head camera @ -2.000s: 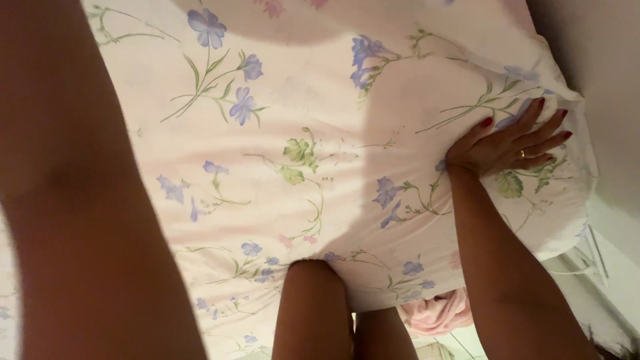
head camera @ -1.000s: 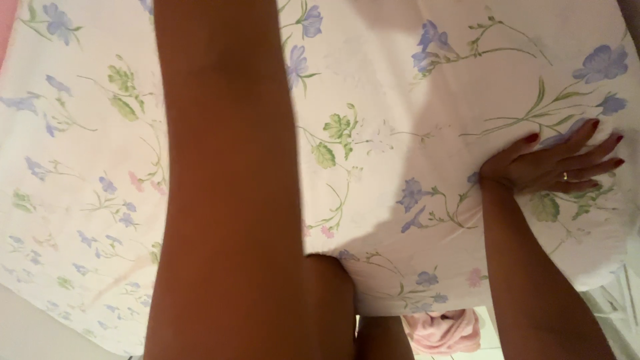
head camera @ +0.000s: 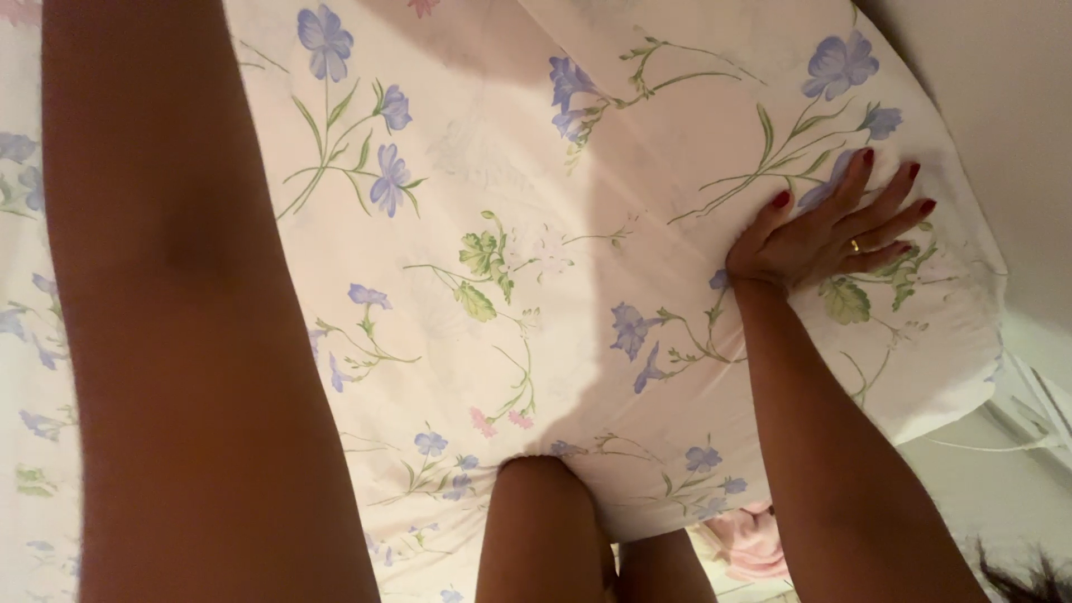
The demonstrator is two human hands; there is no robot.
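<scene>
A white sheet with blue, green and pink flowers (head camera: 469, 352) covers a mattress. My right hand (head camera: 825, 226) lies palm down on it near the right edge, fingers spread, with red nails and a gold ring, holding nothing. My left forearm crosses the left part of the view from bottom to top, and its hand is beyond the top edge. One knee rests against the sheet at the lower middle, with the other leg beside it.
A pale wall (head camera: 1017, 109) runs along the mattress's right side. Pink cloth (head camera: 745, 540) lies below the mattress edge. A thin white cable (head camera: 988, 448) hangs at the lower right.
My left arm stands farther left over the sheet than one second ago, when it crossed nearer the middle. My right hand keeps its place on the floral sheet. The view has shifted.
</scene>
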